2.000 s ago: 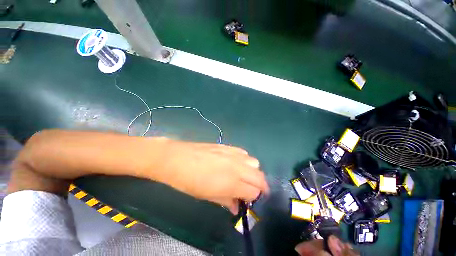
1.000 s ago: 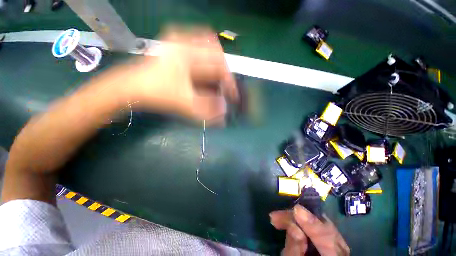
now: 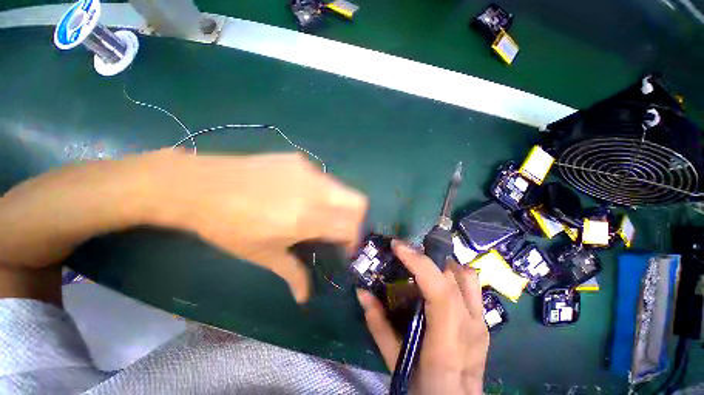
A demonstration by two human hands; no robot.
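Note:
My right hand (image 3: 448,332) holds a soldering iron (image 3: 438,245), its silver tip pointing up and away. The thumb and a fingertip of this hand also reach around a small black housing (image 3: 372,261) with pale parts inside. A dim yellowish piece lies beside it, partly hidden by the fingers. My left hand (image 3: 270,212) is blurred, just left of the housing. Its thumb and fingers are apart and I see nothing between them; whether the fingers touch the housing is unclear. Solder wire (image 3: 231,126) curls across the bench, partly hidden behind my left hand.
A pile of black housings and yellow-edged batteries (image 3: 533,262) lies right of the iron. Beyond it are a fan with round guard (image 3: 629,171) and a blue tray (image 3: 624,312). A solder spool (image 3: 110,48) is upper left. More units (image 3: 494,19) lie past the pale rail (image 3: 386,77).
My left hand went up toward the rail with a blurred dark thing, then came back down empty. My right hand moved left and forward; a housing is now at its fingers.

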